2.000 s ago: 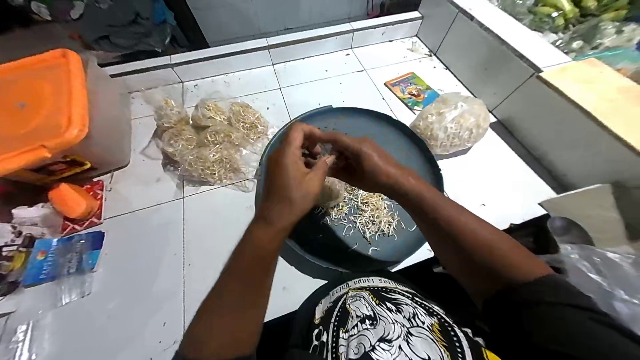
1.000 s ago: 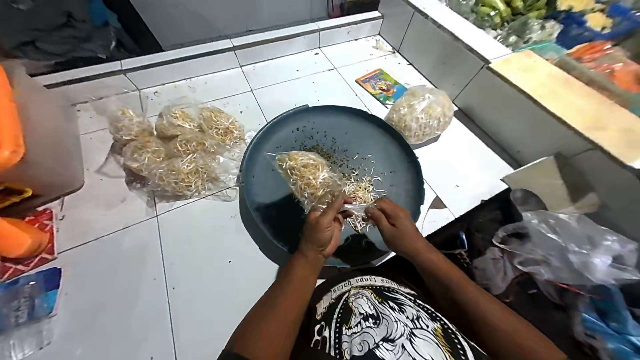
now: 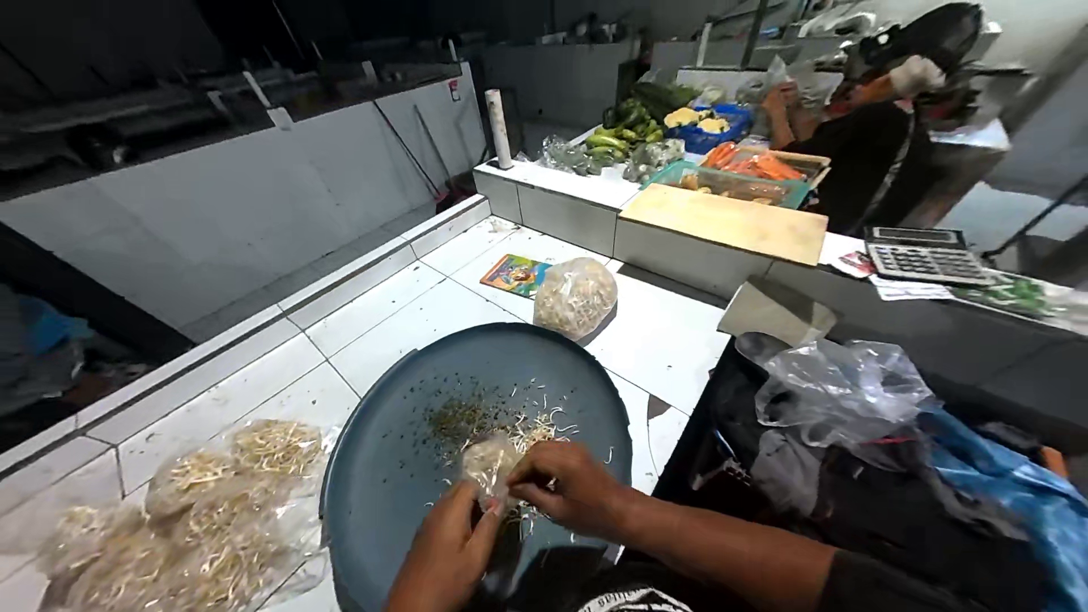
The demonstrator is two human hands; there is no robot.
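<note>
My left hand (image 3: pixel 455 535) pinches a small clear plastic bag (image 3: pixel 490 466) with bean sprouts in it, low over a round blue-grey tray (image 3: pixel 374 476). My right hand (image 3: pixel 569 489) has its fingers closed on the same bag from the right. Loose bean sprouts (image 3: pixel 540 425) and dark husks (image 3: pixel 459 416) lie on the tray behind the bag. At the lower left, filled sprout bags (image 3: pixel 212 510) are heaped on white tiles. One larger bag of sprouts (image 3: pixel 575 297) stands beyond the tray's far rim.
A colourful booklet (image 3: pixel 516 274) lies beside the larger bag. To the right are empty plastic bags (image 3: pixel 841 391) on dark cloth, a wooden board (image 3: pixel 722 223) and a calculator (image 3: pixel 926 255) on a tiled ledge. Vegetables (image 3: pixel 629 127) and a person in dark clothing (image 3: pixel 867 153) are farther back.
The view has swung up and to the right. The bag, lying out over the tray a second ago, is now bunched upright between my hands.
</note>
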